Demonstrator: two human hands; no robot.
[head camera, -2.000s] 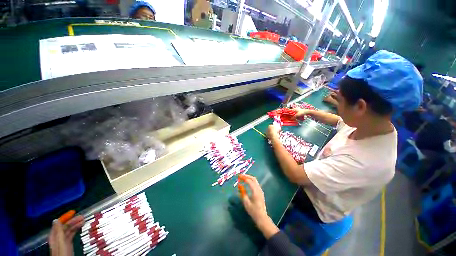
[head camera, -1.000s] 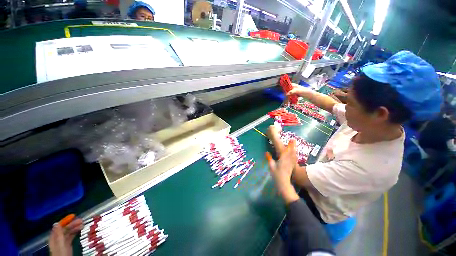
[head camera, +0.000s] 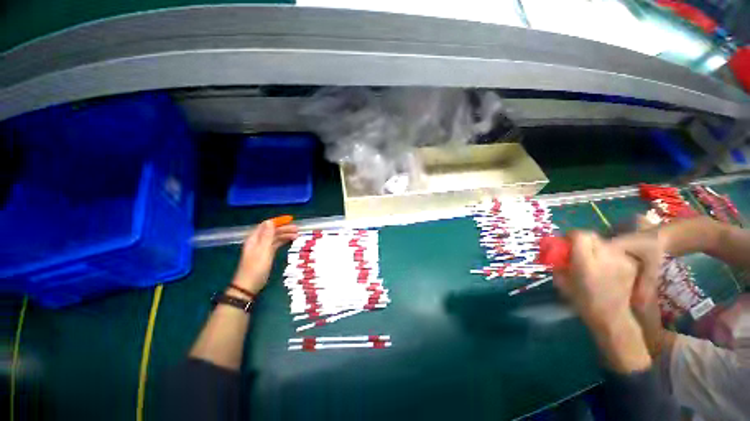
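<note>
My left hand (head camera: 261, 256), an orange finger cot on it, rests at the left edge of a neat pile of red-and-white leads (head camera: 333, 271), holding nothing I can see. A few leads (head camera: 339, 342) lie apart just below the pile. My right hand (head camera: 596, 275) is blurred, closed around a red bundle (head camera: 554, 252), perhaps red wires. It is over the right edge of a second, looser pile of red-and-white leads (head camera: 511, 230).
A large blue bin (head camera: 156, 214) stands left, with a shallow blue tray (head camera: 273, 168) behind. A cream box (head camera: 444, 196) with clear plastic (head camera: 395, 131) sits under the grey shelf edge (head camera: 370, 66). A co-worker's arm (head camera: 691, 237) reaches in at right, near red wires (head camera: 668, 201).
The view has swung left and down. My right hand, empty beside the co-worker's arm before, now holds a red bundle near the middle pile. My left hand stays by the left pile.
</note>
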